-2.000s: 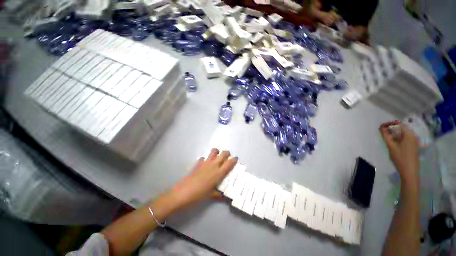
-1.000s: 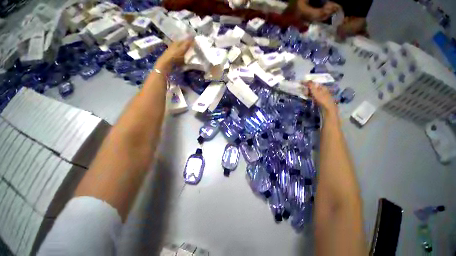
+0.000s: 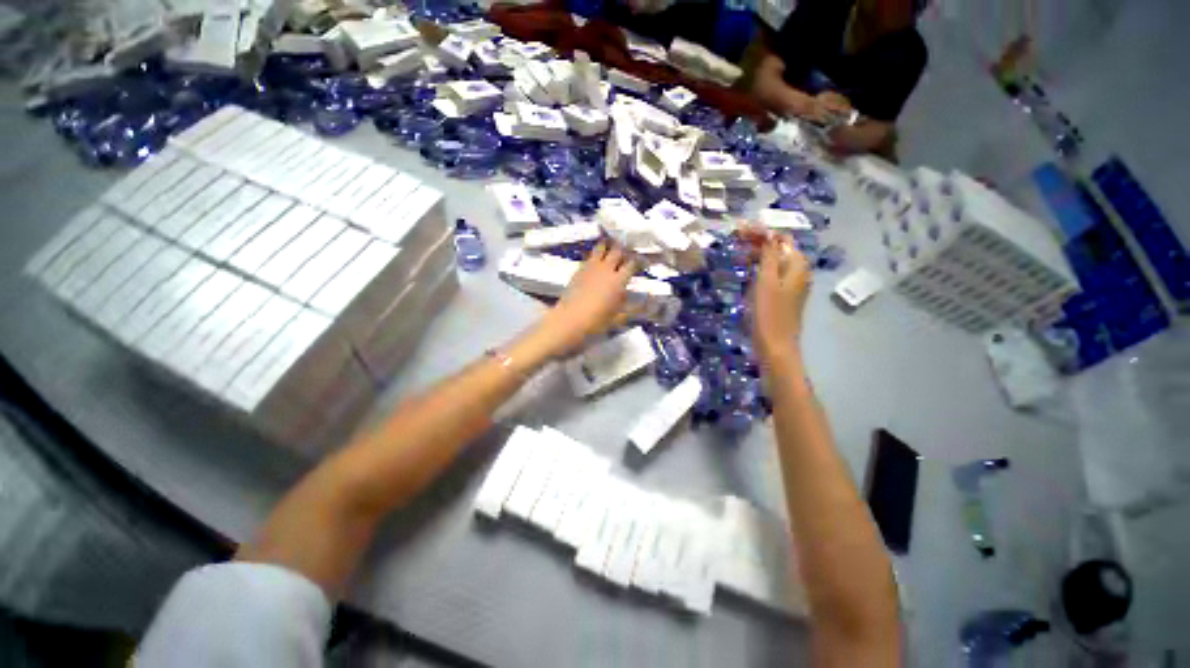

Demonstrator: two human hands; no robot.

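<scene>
My left hand (image 3: 598,292) lies on white cartons at the near edge of the heap; whether it grips one is unclear. My right hand (image 3: 779,268) is raised at the right side of the heap, its fingers bent together near a small white piece, too blurred to tell what it holds. Blue-violet bottles (image 3: 718,342) lie heaped between and under my hands. A loose white carton (image 3: 613,363) and another carton (image 3: 664,415) lie nearer me. A row of closed cartons (image 3: 594,516) stands close to me, its right end partly behind my right forearm.
A large block of white cartons (image 3: 248,248) stands at left. A carton stack (image 3: 979,248) stands at right, with blue boxes (image 3: 1122,261) beyond. A black phone (image 3: 893,489), a loose greenish bottle (image 3: 976,506) and a round black item (image 3: 1096,596) lie at right. A person (image 3: 848,65) sits across the table.
Both hands have drawn back nearer to me from the far cartons. Several white cartons now lie closer, over the near bottles. The view has shifted, showing the near row again.
</scene>
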